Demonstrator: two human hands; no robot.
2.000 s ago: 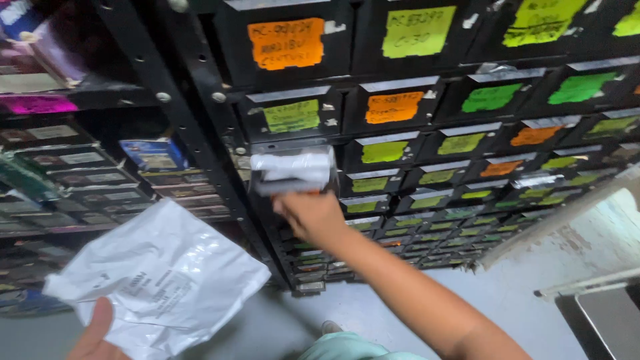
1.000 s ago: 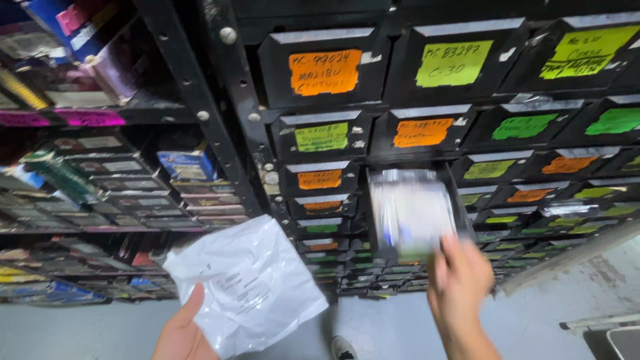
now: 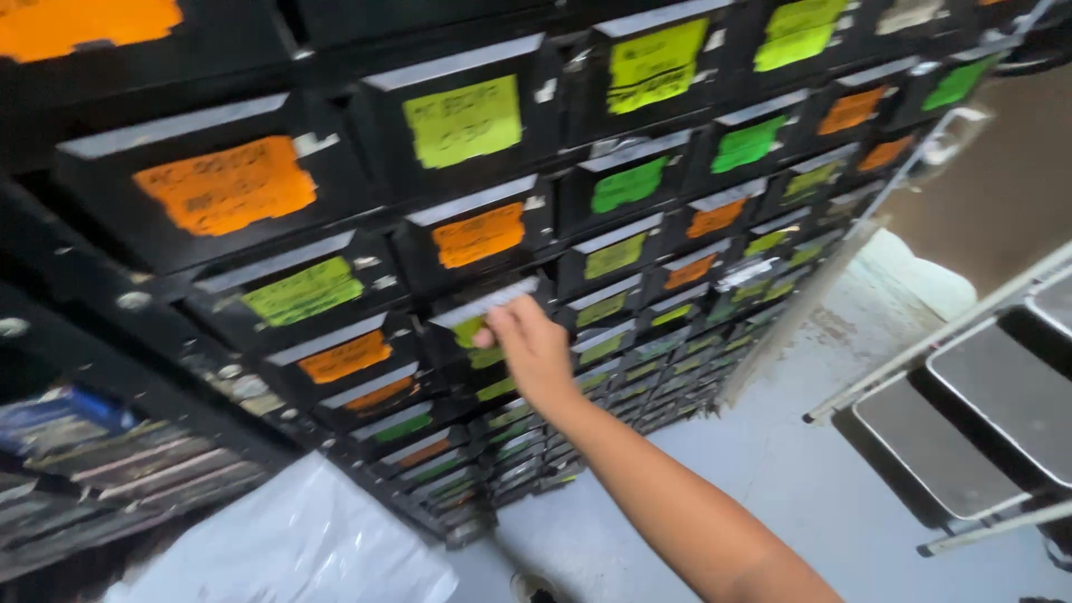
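My right hand is at the front of a black drawer with a pale top edge and a yellow-green label, its fingers closed on the front's edge. The drawer stands out slightly, if at all; blur makes this hard to tell. A white plastic mailer bag fills the lower left of the view. My left hand is out of view. Around my right hand are rows of black drawers with handwritten orange, yellow and green labels, such as an orange-labelled drawer just above.
A metal shelf upright runs down the left, beside shelves of stacked packages. At the right stands a step ladder with grey treads, near the pale wall edge. The grey floor and a shoe show below.
One second ago my right hand was at a pulled-out drawer with its contents showing; those contents are now out of sight. My left hand has left the view. The view has swung rightward and closer.
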